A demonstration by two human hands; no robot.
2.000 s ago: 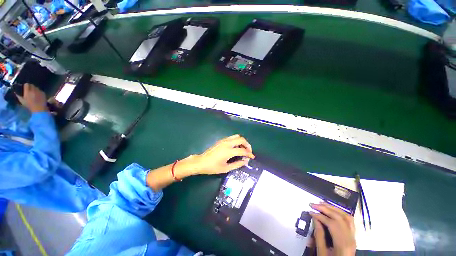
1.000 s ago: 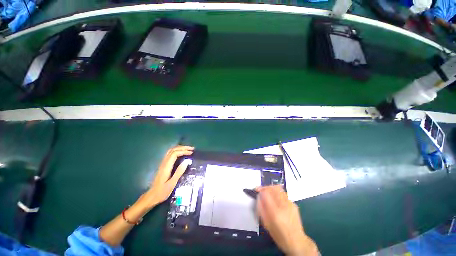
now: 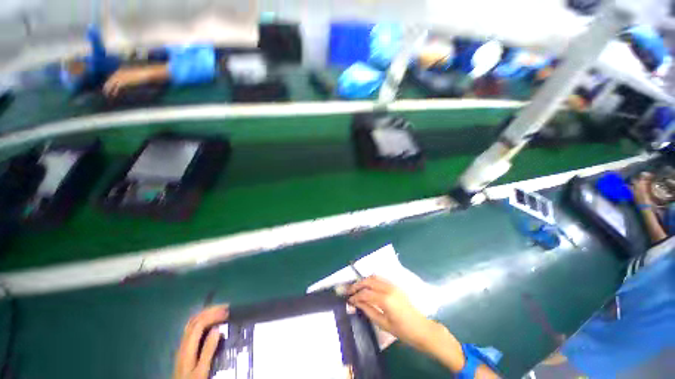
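An open tablet lies in a black foam tray at the bottom centre, its lower part cut off by the picture's edge. Its large silver-white battery faces up, with the board strip at its left. My left hand grips the tray's upper left corner and is cut off below. My right hand is at the upper right corner, its fingertips closed on the tray edge by a small pale patch. Blur hides any small part there. White paper lies behind and right of the tray, with dark tweezers partly hidden.
A green belt with white rails crosses behind, carrying several tablets in black trays. A pale angled post rises at the belt's near rail. A white-panelled item with blue cord sits right. Another person's blue sleeve is at far right.
The view has swung right and up, so the tray appears lower. My right hand has moved from above the battery to the tray's upper right corner; the dark piece it held no longer shows.
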